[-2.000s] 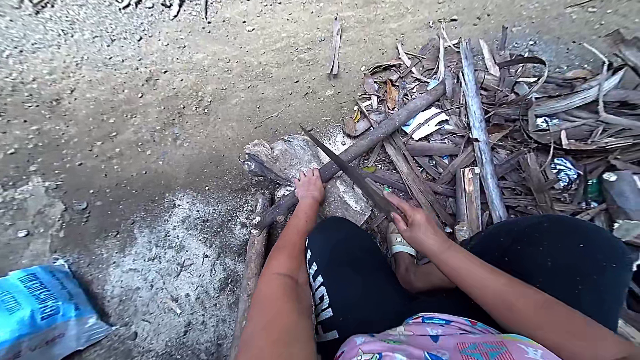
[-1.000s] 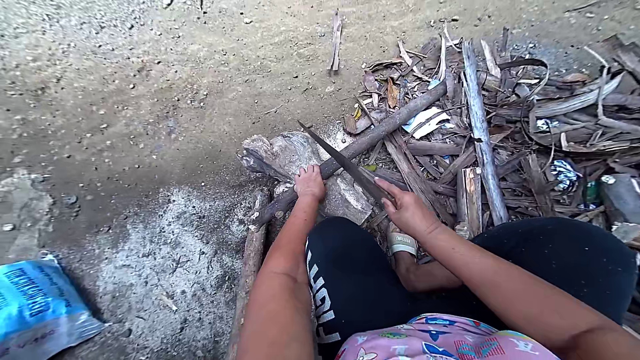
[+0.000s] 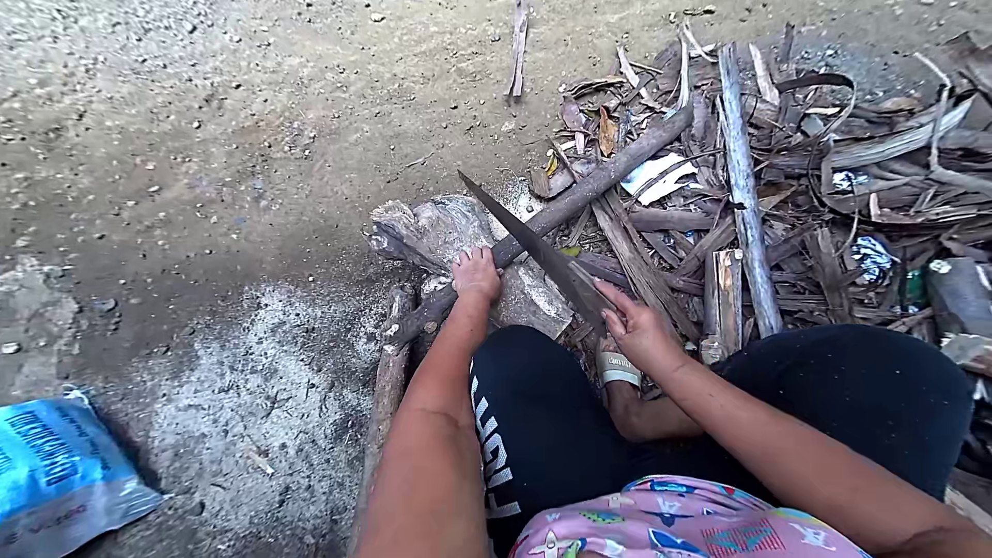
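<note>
My left hand (image 3: 476, 274) grips a long wooden branch (image 3: 612, 172), which lies slanted across a weathered wood chunk (image 3: 457, 225) on the ground. In my right hand (image 3: 637, 324) is a handsaw (image 3: 535, 248), its handle mostly hidden by the fingers. The dark, tapering blade crosses the branch just right of my left hand, with its tip pointing up and left. Pale sawdust (image 3: 518, 200) lies on and beside the wood chunk near the blade.
Split wood, bark and leaves are heaped at the right, with a grey pole (image 3: 744, 186) on them. Another log (image 3: 384, 411) lies left of my knee. A blue plastic bag (image 3: 62, 465) rests at the lower left. My sandalled foot (image 3: 618, 367) is close below the saw.
The saw and my right hand have shifted slightly back and forth across the branch. My left hand has stayed at the same spot on it.
</note>
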